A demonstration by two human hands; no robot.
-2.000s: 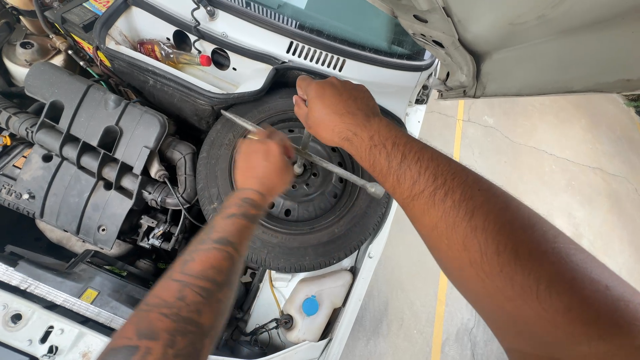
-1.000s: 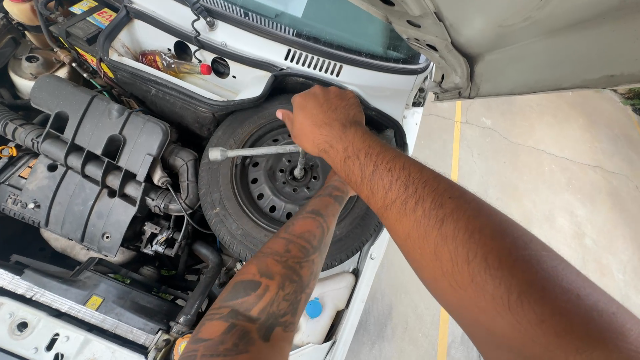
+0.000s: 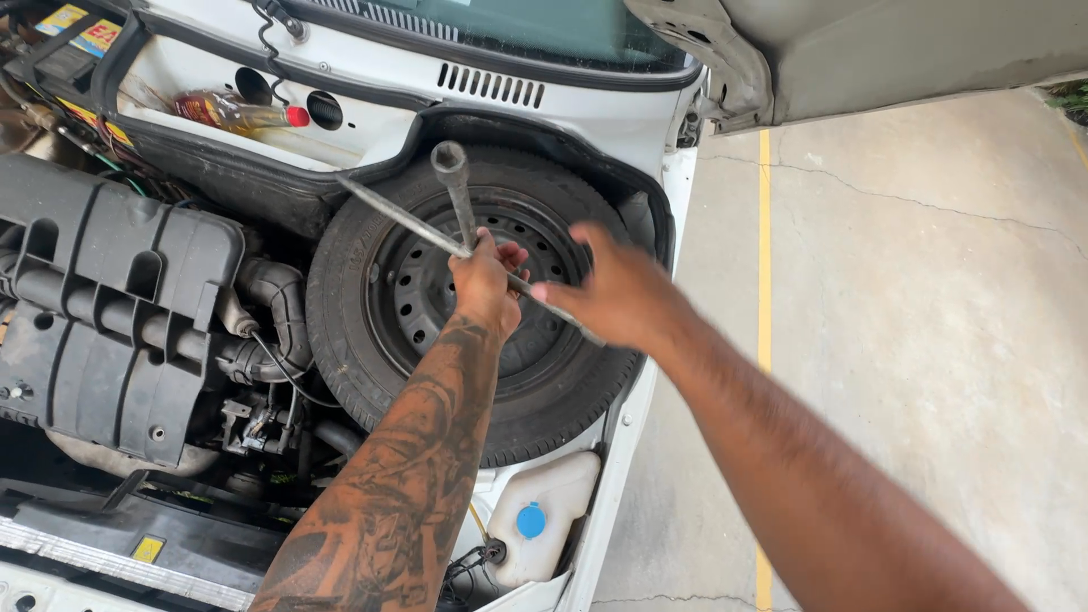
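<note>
A spare wheel (image 3: 527, 416) with a black tire and steel rim lies in the engine bay. Above its rim, my left hand (image 3: 489, 280) grips a metal four-way lug wrench (image 3: 399, 217) near its crossing. One socket end points up toward the windshield, while a thin arm reaches to the upper left. My right hand (image 3: 616, 293), blurred, is at the wrench's lower-right arm with thumb and fingers spread. Whether the right thumb touches that arm cannot be told. The hub centre is hidden behind my left hand.
The engine cover (image 3: 110, 314) is left of the wheel, and a washer fluid reservoir (image 3: 544, 510) with a blue cap sits below it. A bottle (image 3: 229, 113) lies in the cowl recess. The raised hood (image 3: 901, 55) hangs at the upper right.
My left hand now grips the wrench near its crossing. My right hand has moved from the wheel's top to its right side and opened. The wrench has turned, with a socket now raised.
</note>
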